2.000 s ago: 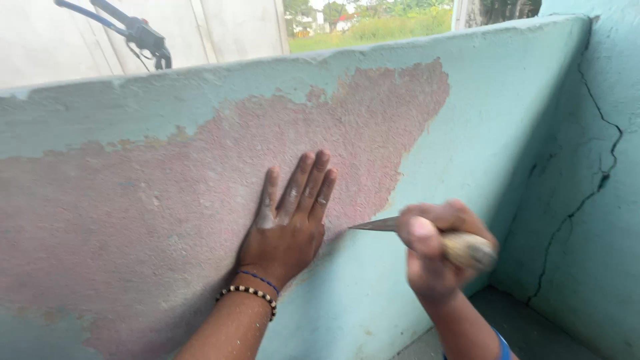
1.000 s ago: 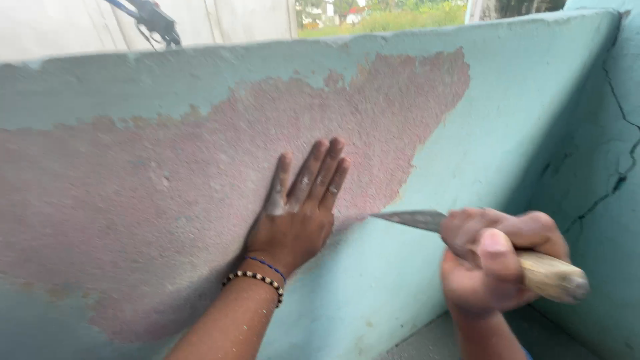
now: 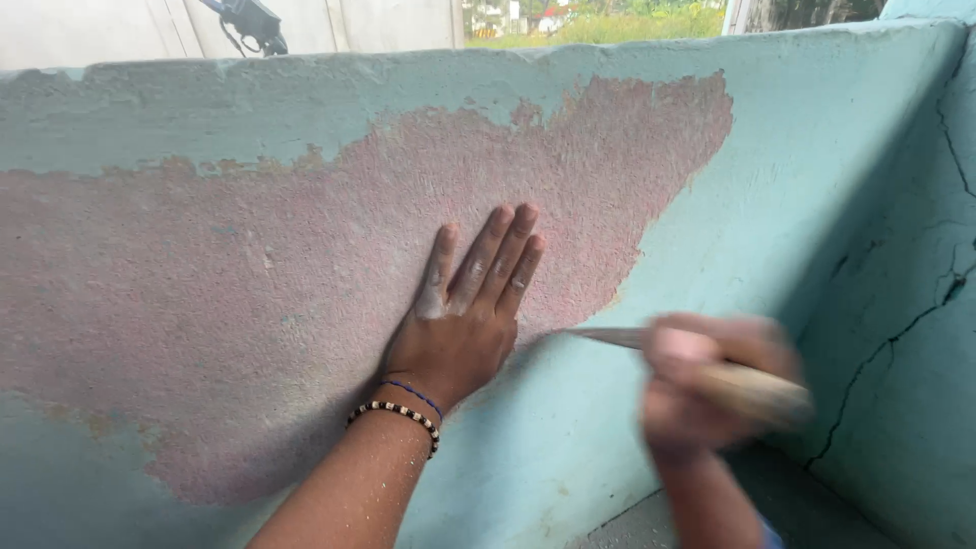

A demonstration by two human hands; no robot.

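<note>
My left hand (image 3: 465,320) lies flat on a rough pink patch (image 3: 305,267) of the low wall, fingers spread and dusted white, with two bracelets at the wrist. To its right, my right hand (image 3: 709,381), blurred, grips the wooden handle (image 3: 755,393) of a pointed metal blade (image 3: 610,335), possibly a scraper or small trowel. The blade's tip is at the lower right edge of the patch, where turquoise paint (image 3: 579,427) meets the pink surface. Flaked, uneven paint edges surround the patch.
The wall's chipped top edge (image 3: 396,57) runs across the view. On the right, an adjoining turquoise wall (image 3: 900,381) has a long branching crack. A grey floor (image 3: 640,522) shows at the bottom. Behind the low wall are part of a handlebar with a lever (image 3: 252,23), pale panels and grass.
My left hand stays flat on the pink patch. My right hand keeps hold of the tool, which has moved against the wall between frames, its tip staying near the patch's lower right edge.
</note>
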